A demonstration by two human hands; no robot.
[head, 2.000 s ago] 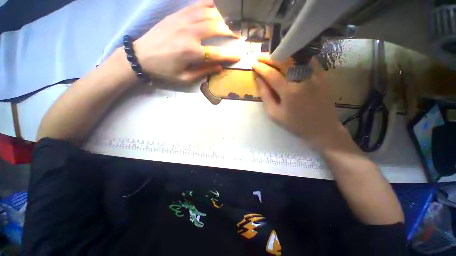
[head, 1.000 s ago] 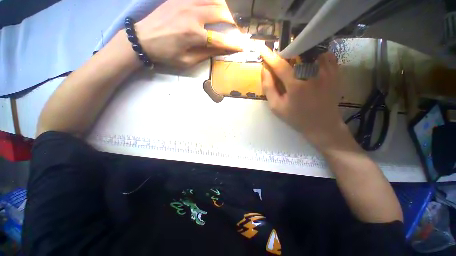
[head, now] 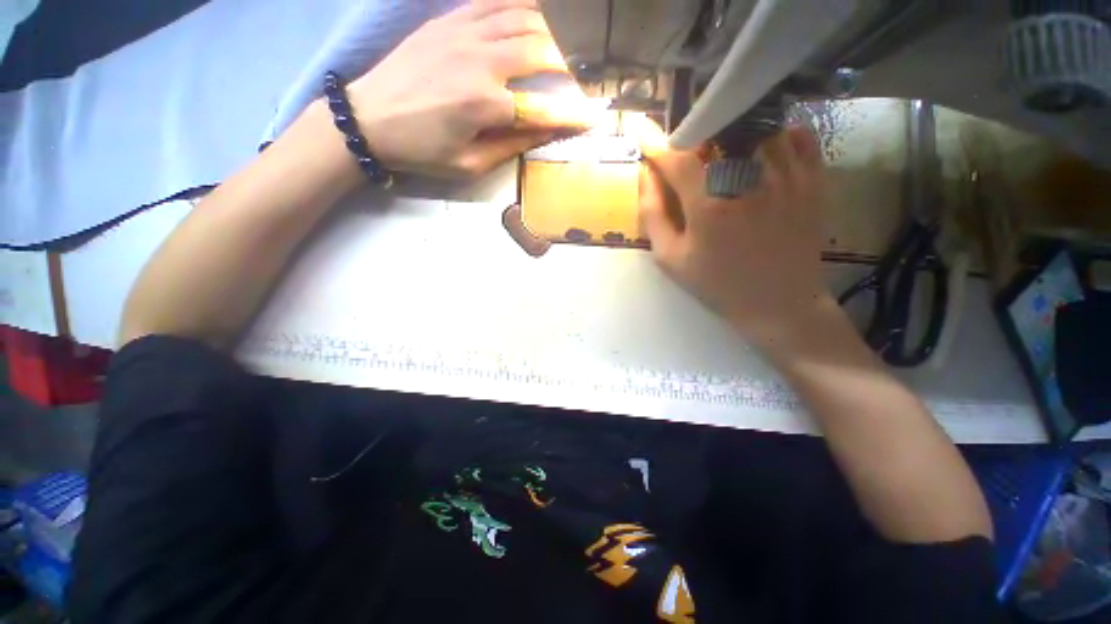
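Observation:
The pale grey-blue fabric (head: 134,146) with a dark edge lies on the table at the upper left and runs under my left wrist. My left hand (head: 457,98), with a dark bead bracelet, presses on fabric at the left of the brightly lit presser foot (head: 619,122). My right hand (head: 737,232) is at the right of the foot, its fingertips on the fabric edge. Glare hides the fingertips and the needle. Pale fabric (head: 780,61) also rises to the right in front of the sewing machine head (head: 914,55). The yellow-brown machine bed (head: 579,201) shows below.
Black-handled shears (head: 908,287) lie right of my right hand, blades pointing away. A phone-like dark slab (head: 1045,323) lies at the far right, partly under black cloth. A printed ruler (head: 487,369) runs along the table's front edge. A red basket (head: 55,369) stands at lower left.
Over two seconds the lit fabric at the foot has moved slightly away from me, uncovering more machine bed. My right hand has shifted slightly right. Both hands stay beside the foot.

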